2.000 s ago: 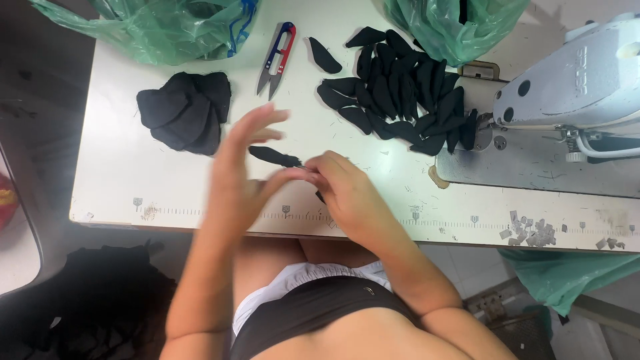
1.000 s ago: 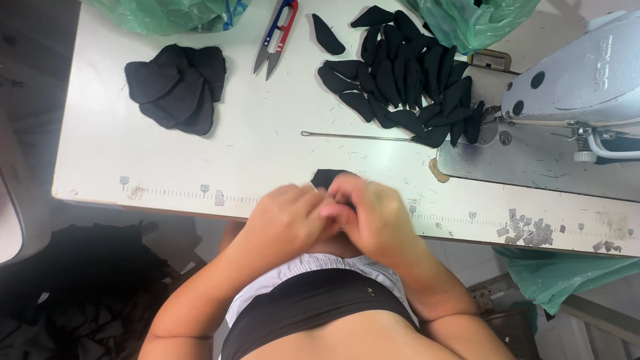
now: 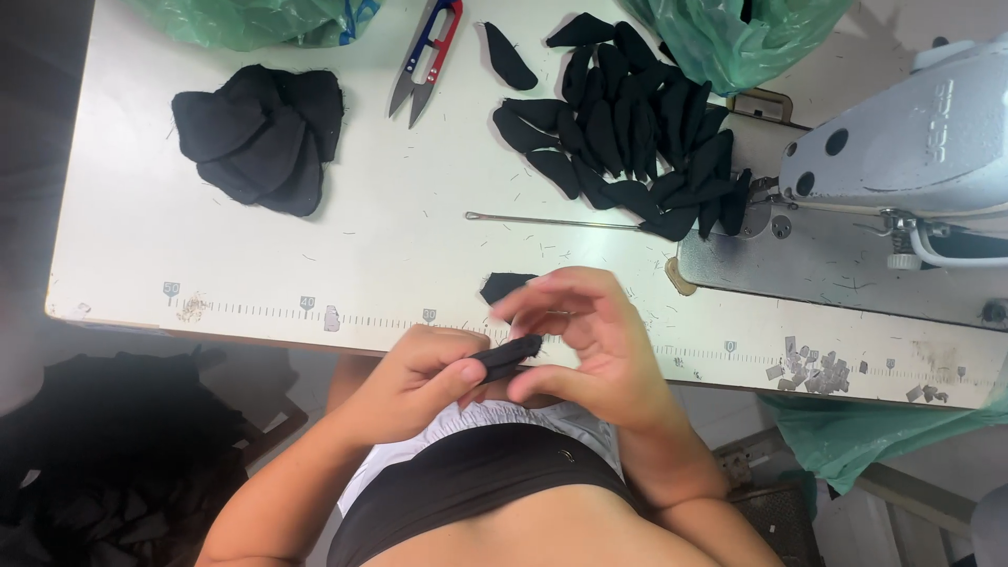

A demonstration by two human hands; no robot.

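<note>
My left hand (image 3: 429, 378) pinches a small rolled black fabric piece (image 3: 508, 358) over the table's front edge. My right hand (image 3: 587, 346) is beside the piece's frayed end, fingers apart and curved, thumb below; no firm grip shows. Just behind my right fingertips lies a flat black fabric scrap (image 3: 504, 287), partly hidden. A thin metal rod with a looped end (image 3: 551, 221) lies farther back, its right end at a heap of narrow black fabric pieces (image 3: 622, 126). One similar piece (image 3: 510, 57) lies apart, left of the heap.
Overlapping black fabric cutouts (image 3: 260, 142) lie at left, with thread snips (image 3: 425, 63) to their right. Green plastic bags (image 3: 732, 39) stand at the back. A sewing machine (image 3: 890, 142) occupies the right side. A printed ruler scale (image 3: 378, 321) runs along the front edge; loose threads dot the tabletop.
Two seconds ago a dark piece was near my hands on the table, and no rod showed there. Since one second ago, my hands have parted, revealing the rolled piece in my left fingers.
</note>
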